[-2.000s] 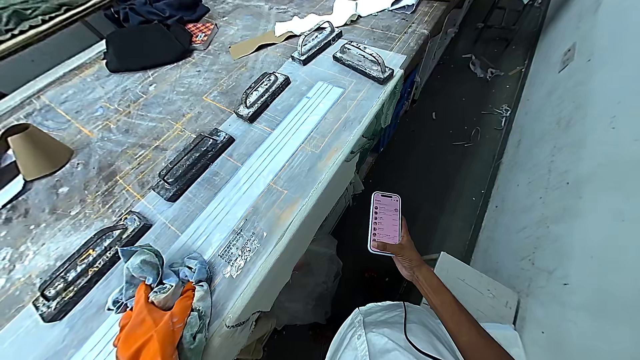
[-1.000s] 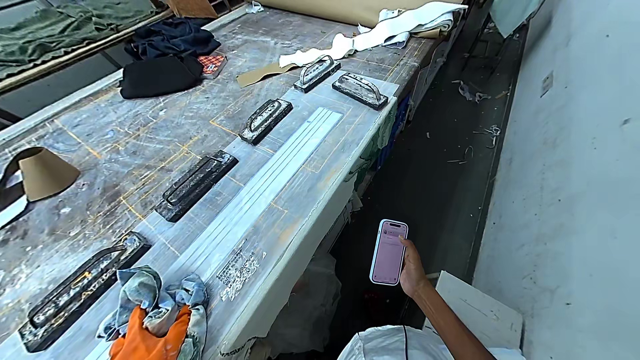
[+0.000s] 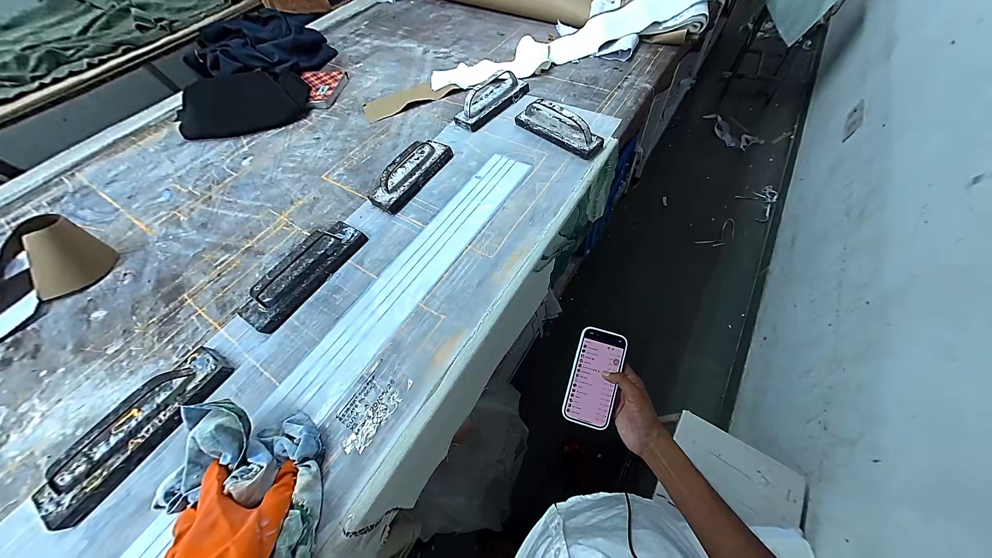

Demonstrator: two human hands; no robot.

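Note:
My right hand [image 3: 637,411] holds a smartphone [image 3: 595,378] in a pale case upright beyond the table's side, thumb on its lit screen. My left hand [image 3: 232,511], in an orange glove, grips a crumpled blue-grey cloth [image 3: 225,442] at the bottom left. The cloth lies on a translucent sheet [image 3: 465,310] spread along the table edge, over a strip of pale parallel bands [image 3: 418,263]. Just left of the cloth sits a long black metal weight with a handle [image 3: 132,434]. Further up the sheet's left edge stand more handled weights [image 3: 304,275], [image 3: 411,174].
Two more handled weights [image 3: 559,128] rest at the sheet's far end. Dark cloths [image 3: 244,105], a brown paper roll [image 3: 70,256] and white fabric strips [image 3: 573,46] lie on the worktable [image 3: 194,186]. A white wall [image 3: 876,310] flanks the dark aisle floor [image 3: 659,256], which has scraps on it.
Against the first frame, the phone in my right hand has moved lower in view. A list shows on its screen again, unlike one second ago. The gloved left hand remains at the cloth.

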